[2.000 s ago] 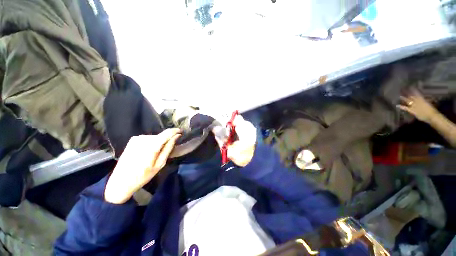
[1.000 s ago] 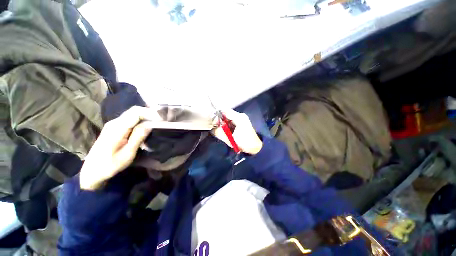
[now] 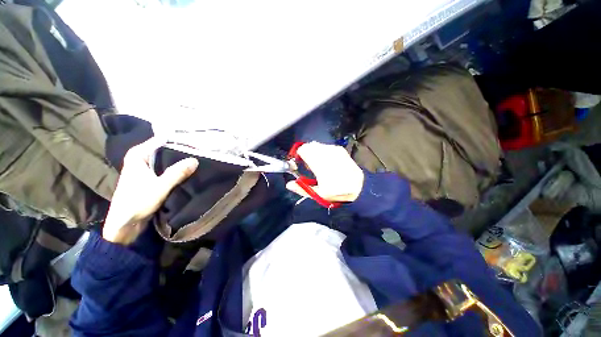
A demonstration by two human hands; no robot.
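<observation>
My left hand (image 3: pixel 148 187) grips the edge of a dark opening of the garment, thumb on the dark lining (image 3: pixel 198 181). A pale brown fabric edge (image 3: pixel 214 217) curves round below the opening. My right hand (image 3: pixel 329 172) holds red-handled scissors (image 3: pixel 311 184) by the loops, blades apart and pointing left at the upper edge of the opening. The olive-brown garment (image 3: pixel 49 138) lies heaped left of my left hand and joins the dark cloth.
The white table (image 3: pixel 217 59) spans the top, with a grey ruler-like edge (image 3: pixel 422 33). An olive bundle (image 3: pixel 428 131) lies right of my right hand. Beyond it are a red container (image 3: pixel 517 122) and plastic bags with a yellow item (image 3: pixel 520 263).
The scissors have turned from upright to pointing left, and their blades now show open at the cloth edge. The held opening is spread wider. The view has shifted, showing more of the lower right.
</observation>
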